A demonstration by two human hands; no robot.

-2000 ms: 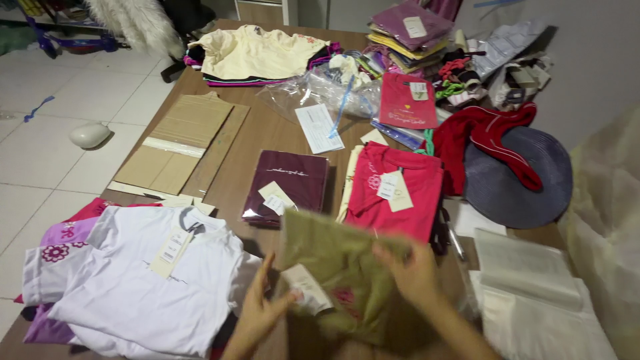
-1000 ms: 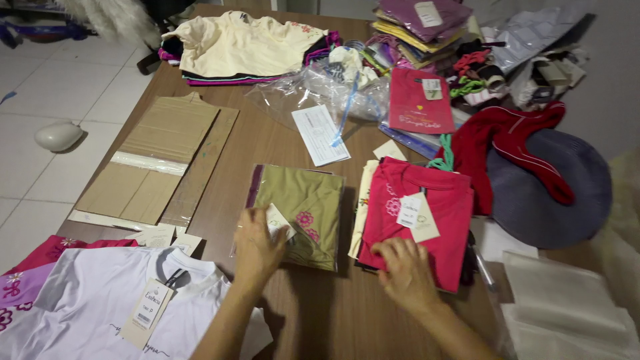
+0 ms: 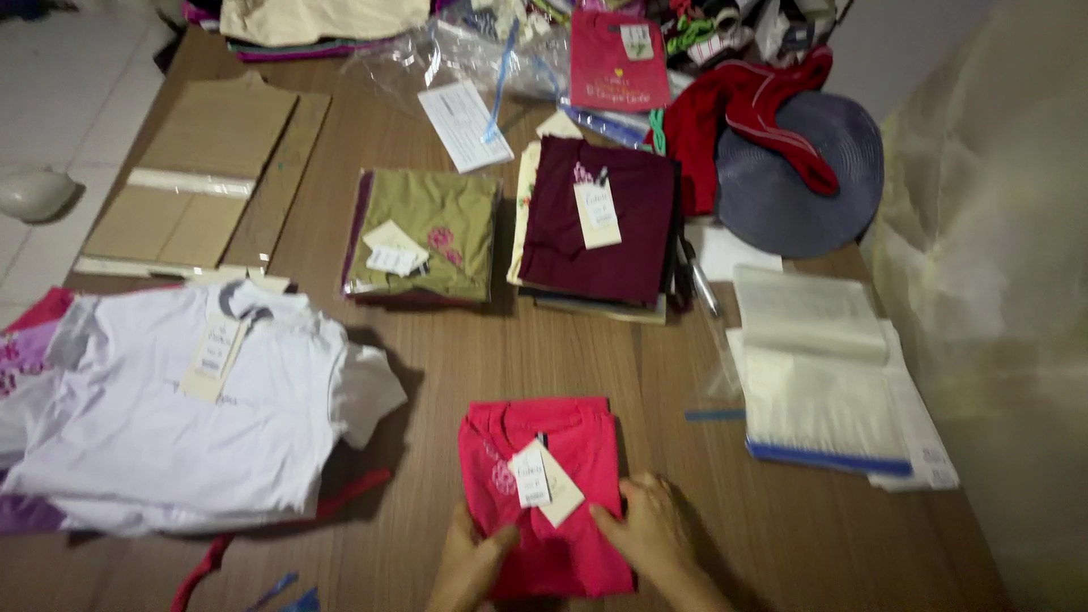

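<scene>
A folded pink-red shirt (image 3: 552, 561) with a flower print and paper tags lies flat at the near middle of the wooden table. My left hand (image 3: 472, 561) is at its lower left edge, thumb on the cloth. At its right edge is my right hand (image 3: 650, 535), thumb also on the fabric; both hands grip the sides. Beyond it, a folded olive shirt (image 3: 425, 212) in clear plastic rests on a purple one. Beside that stands a pile topped by a folded maroon shirt (image 3: 552, 229) with a tag.
Left are a white shirt (image 3: 170, 425) on other garments and flattened cardboard (image 3: 195, 170). A packet of clear plastic bags (image 3: 824, 399), a pen (image 3: 699, 272) and a blue-grey round mat (image 3: 799, 178) are on the right. Farther back lie a bagged red shirt (image 3: 619, 76) and loose plastic.
The pink-red shirt has moved from the pile to the near middle, uncovering the maroon one. The olive packet, earlier in my hands, was set down and let go.
</scene>
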